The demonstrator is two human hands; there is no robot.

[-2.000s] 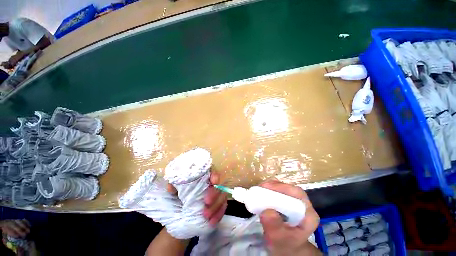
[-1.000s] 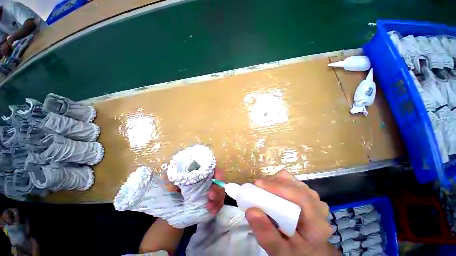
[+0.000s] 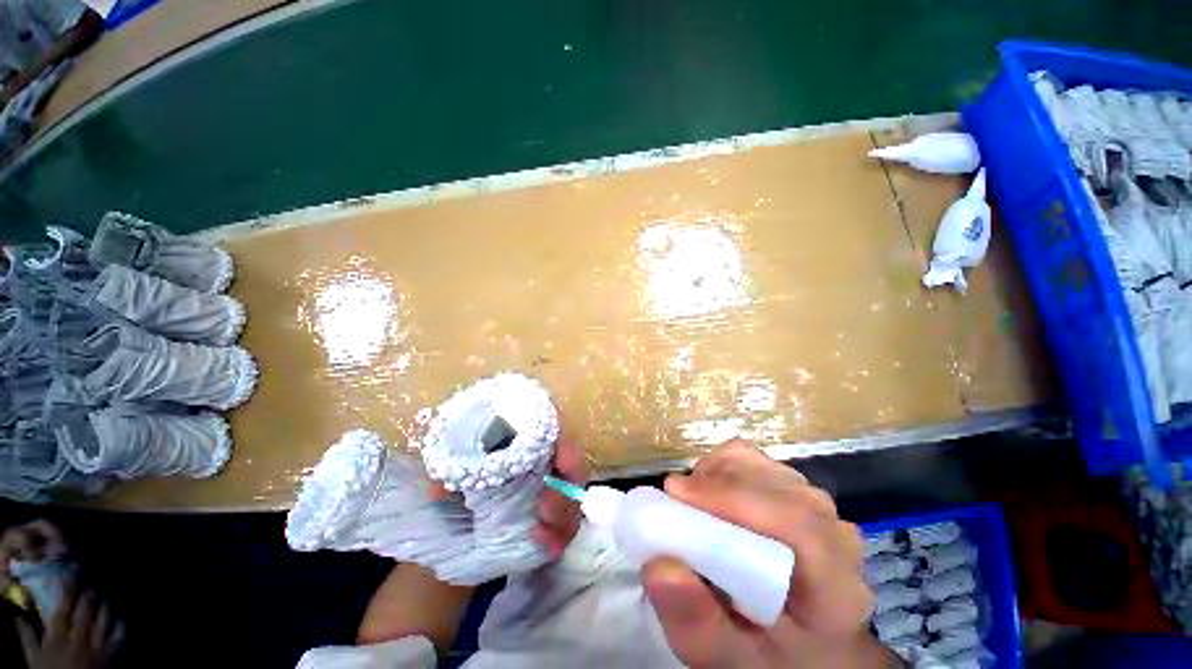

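Note:
My left hand (image 3: 562, 494) holds a pair of white gathered fabric pieces (image 3: 503, 516) in a V over the board's front edge; the hand is mostly hidden behind them. The right piece's scalloped rim faces up and shows its hollow end; the left piece's rim tilts to the left. My right hand (image 3: 771, 555) is shut on a white glue bottle (image 3: 706, 549), tilted with its teal nozzle tip (image 3: 565, 488) pointing up-left, at the side of the right piece just below its rim. Whether the tip touches the fabric I cannot tell.
Greyer pieces (image 3: 150, 373) are stacked at left on the tan board (image 3: 523, 301). Two spare bottles (image 3: 944, 153) lie at its right end, beside a large blue crate (image 3: 1046, 261) of pieces. A lower blue crate (image 3: 1000, 575) sits below. A green belt (image 3: 523, 92) runs behind. Another person's hand (image 3: 72, 634) shows lower left.
The view has shifted slightly. The held pair has turned so the right piece's opening shows more. The bottle stays in my right hand, its tip still close below the rim.

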